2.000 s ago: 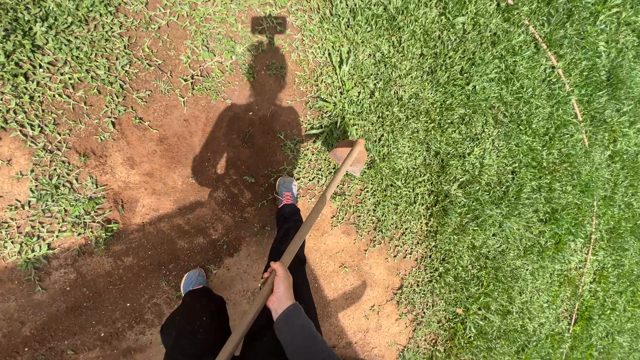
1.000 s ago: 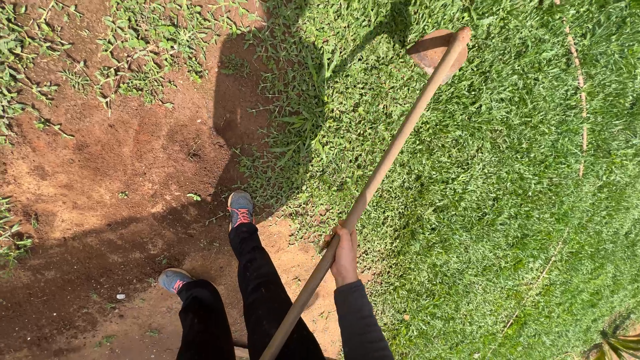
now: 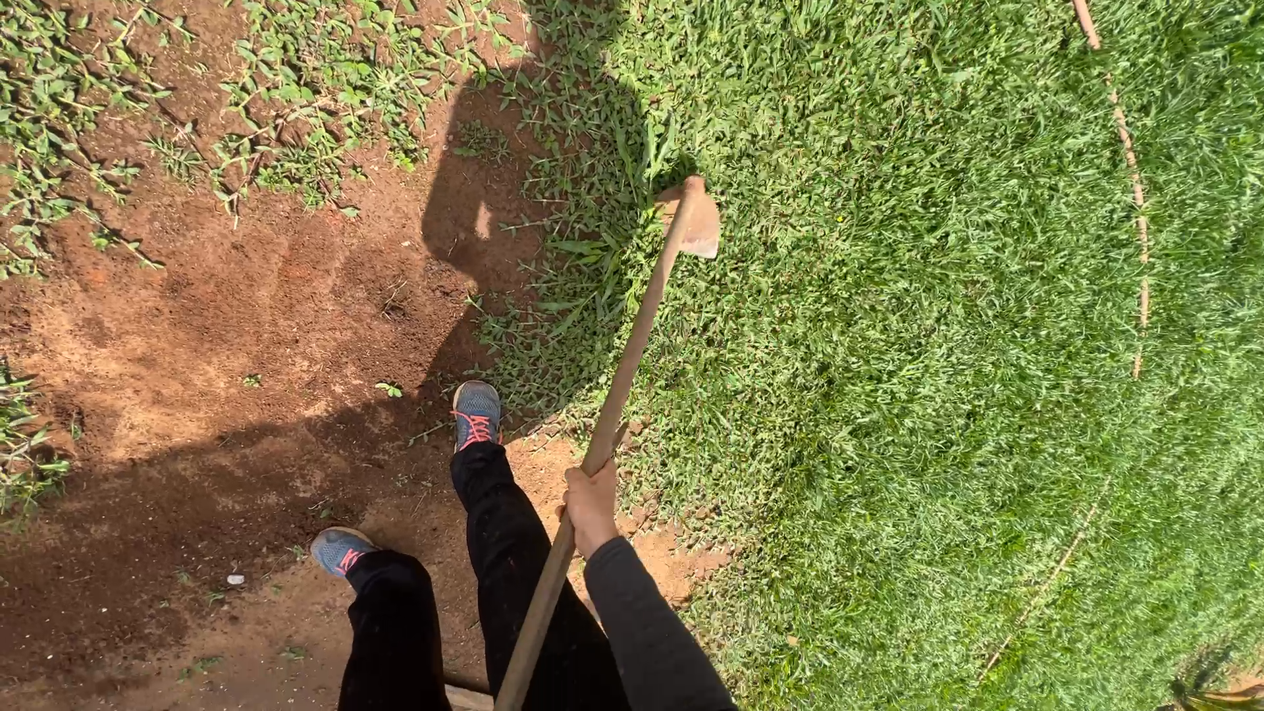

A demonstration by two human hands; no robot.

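Observation:
My right hand (image 3: 591,506), in a dark sleeve, is closed around the long wooden handle of a hoe (image 3: 637,341). The handle runs from the bottom edge between my legs and arm up to the hoe's blade (image 3: 699,225). This rusty, soil-coloured metal blade is over or on the green grass (image 3: 869,326), just right of a taller leafy tuft (image 3: 660,148). Whether it touches the ground cannot be told. My left hand is out of view.
My blue-grey shoes (image 3: 478,413) stand on reddish bare soil (image 3: 276,326). Low creeping weeds (image 3: 316,109) grow at the upper left. A thin brownish line (image 3: 1134,178), perhaps a hose or root, crosses the lawn at right. A piece of wood (image 3: 468,697) shows behind my legs.
The hoe's blade first swung right, out over the lawn, and has since come back left to the leafy edge of the grass. My right hand has kept its hold on the handle. The view has shifted.

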